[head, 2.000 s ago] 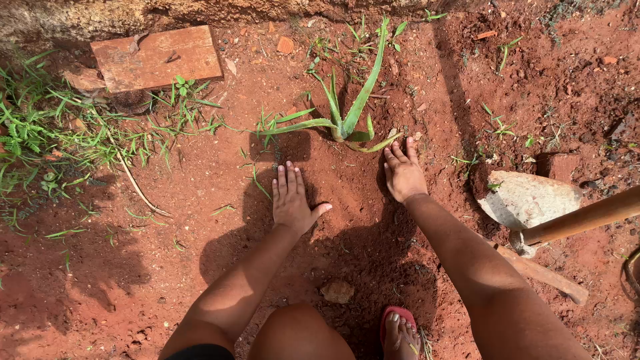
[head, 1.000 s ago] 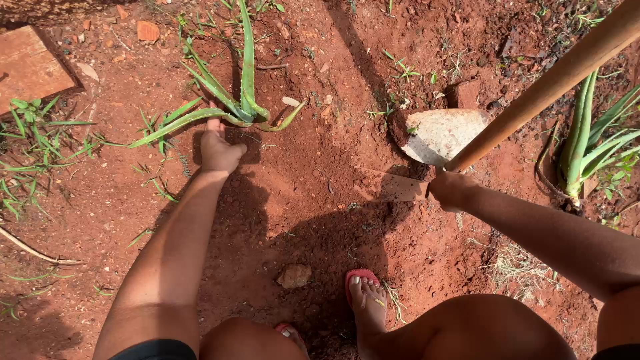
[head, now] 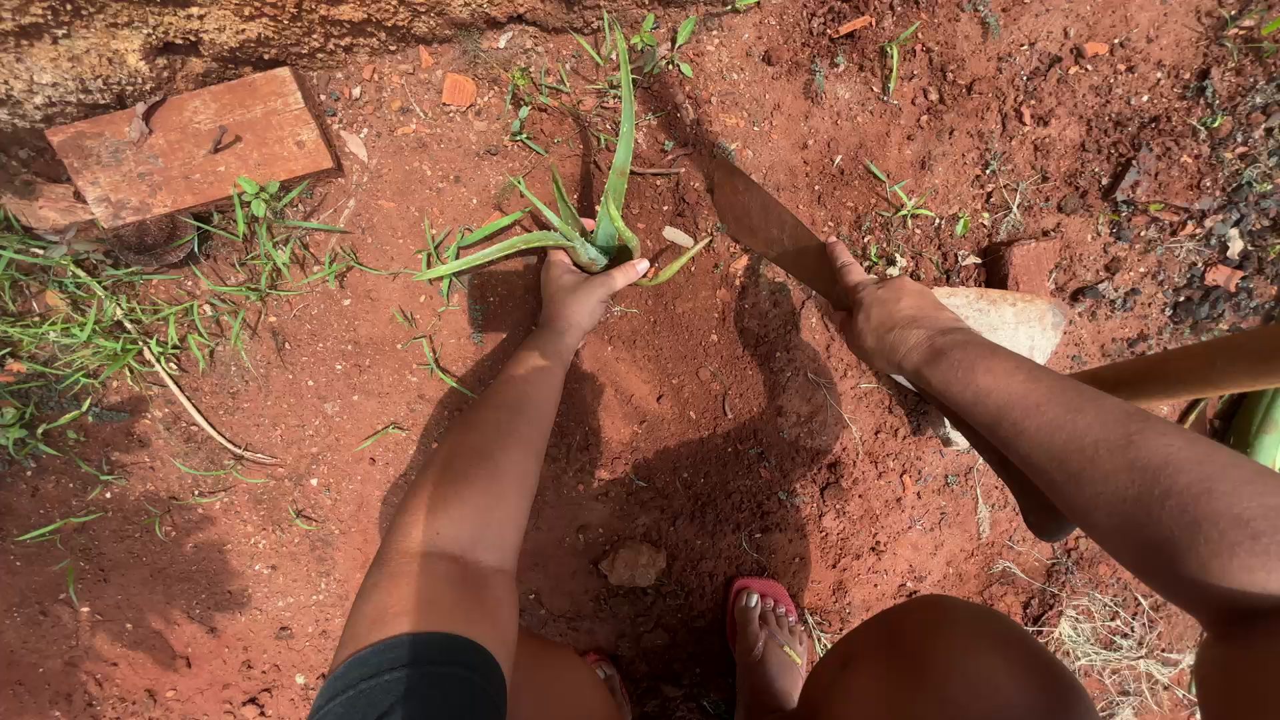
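An aloe plant [head: 597, 235] with long spiky leaves stands over the red soil at upper middle. Around its base my left hand [head: 580, 292] is closed, thumb to the right. My right hand [head: 885, 310] grips a machete, index finger laid along it; its rusty blade [head: 768, 222] points up and left, with the tip right of the aloe. The lower part of the machete is partly hidden by my forearm. A yellowish lower leaf of the aloe spreads toward the blade.
Behind my right wrist lies a hoe's pale metal blade [head: 1010, 318], its wooden handle [head: 1190, 367] running right. A reddish board [head: 200, 145] with a nail lies upper left above grass [head: 120, 325]. A stone [head: 633, 564] sits near my sandalled foot [head: 768, 640]. Another green plant [head: 1257, 428] shows at the right edge.
My right hand first pressed the soil beside the aloe, then reached to the machete by the hoe; now it holds the machete up near the aloe. My left hand has moved onto the aloe's base.
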